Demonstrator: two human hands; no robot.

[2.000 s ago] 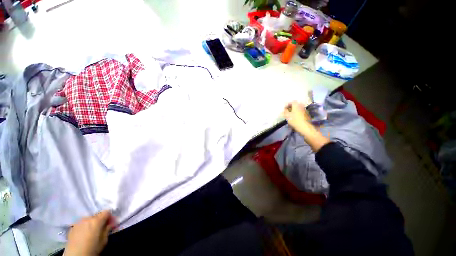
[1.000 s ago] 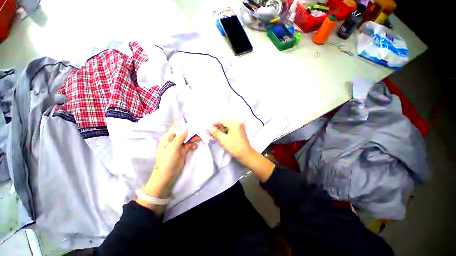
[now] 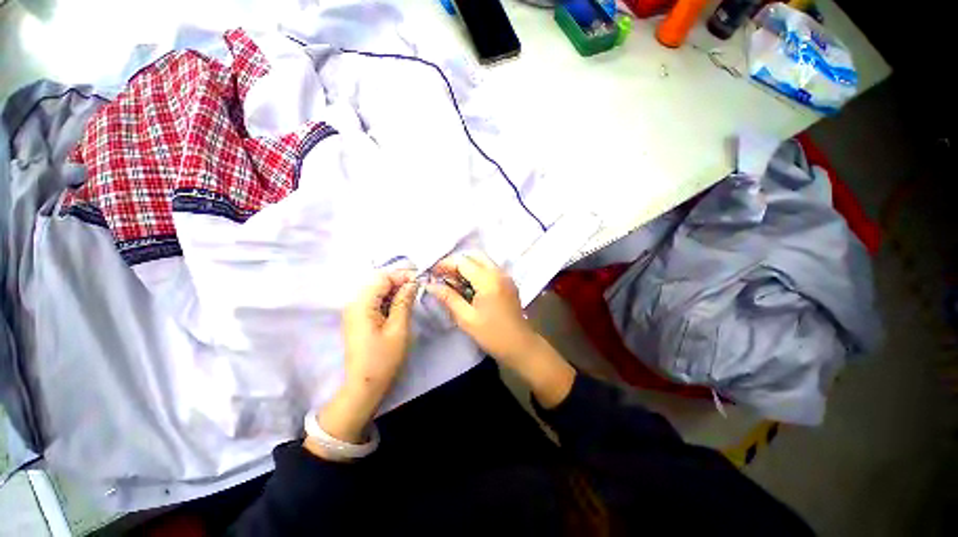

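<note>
A light grey work jacket [image 3: 242,315] lies spread on the table, inside out in part, with red-and-white check lining [image 3: 158,147] and dark piped seams showing. My left hand [image 3: 380,325] pinches the jacket cloth at a seam near the front table edge. My right hand [image 3: 483,304] is close beside it, fingertips almost touching the left ones. A small dark metal tool, which looks like thread snips [image 3: 458,283], shows in my right fingers. The exact spot between the fingertips is blurred by glare.
A black phone [image 3: 487,27], a green box [image 3: 586,25], an orange bottle [image 3: 681,21] and a blue-white plastic pack [image 3: 803,59] stand at the back right. A red crate [image 3: 599,325] with grey garments [image 3: 751,294] is below the right edge. A white pad [image 3: 40,508] lies front left.
My left hand came from the front left edge and my right hand from above the crate, meeting at the seam. Since then the fingertips have drawn closer together, and the view has shifted.
</note>
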